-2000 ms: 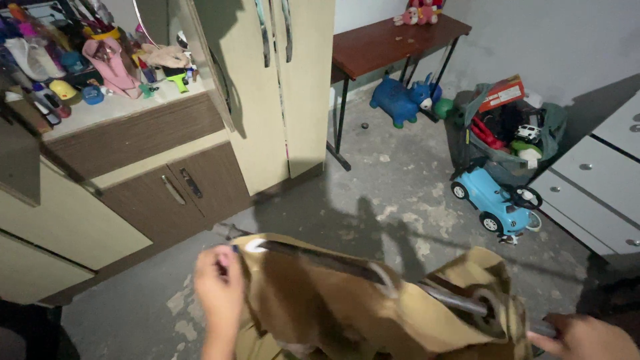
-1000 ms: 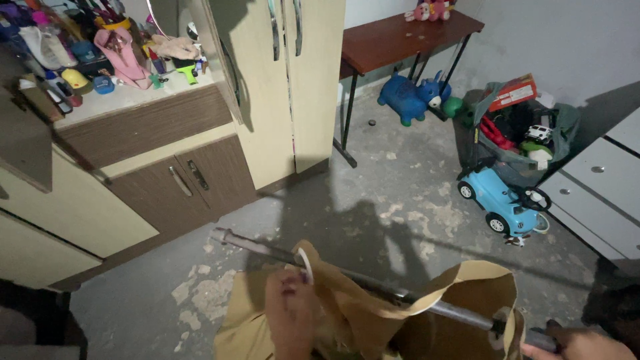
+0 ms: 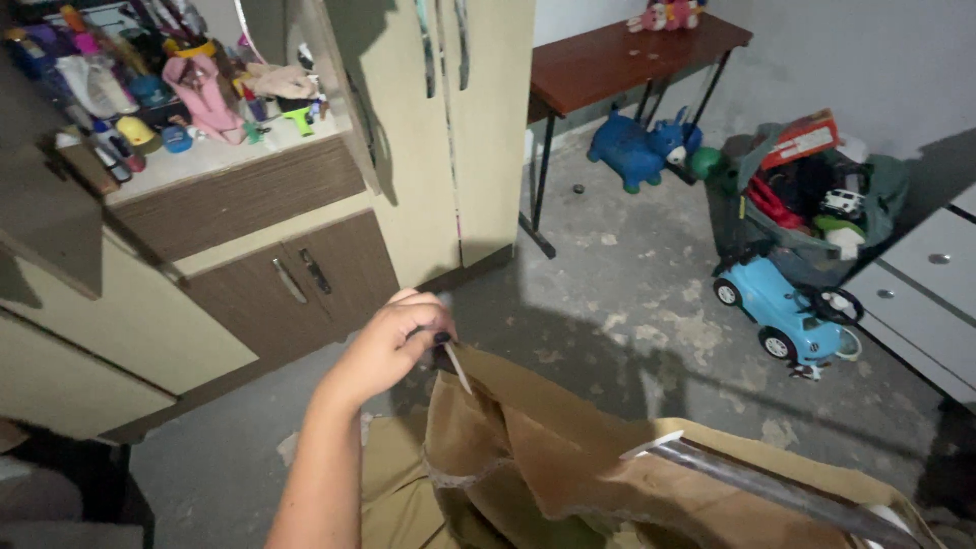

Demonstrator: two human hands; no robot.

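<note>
My left hand [image 3: 404,343] pinches the top edge of a tan fabric curtain [image 3: 549,450], near a white-edged ring set in the cloth. A small dark round tip shows between its fingers. The grey metal rod [image 3: 770,484] passes through the cloth at the lower right, by another white-rimmed ring. Between my left hand and the rod's visible part, the cloth hangs in folds and hides what lies behind it. My right hand is outside the view.
Ahead stand a cream wardrobe [image 3: 488,130] and a brown-fronted dresser [image 3: 252,198] with toiletries. A red-brown table [image 3: 633,57], a blue toy animal [image 3: 629,149], a blue ride-on toy car [image 3: 778,297], a bin of toys [image 3: 801,248] and a white drawer unit [image 3: 930,297] stand beyond the floor.
My left hand has moved up and forward with the cloth's edge. The rod's far end, bare a second ago, no longer shows. My right hand, seen on the rod earlier, has left the view.
</note>
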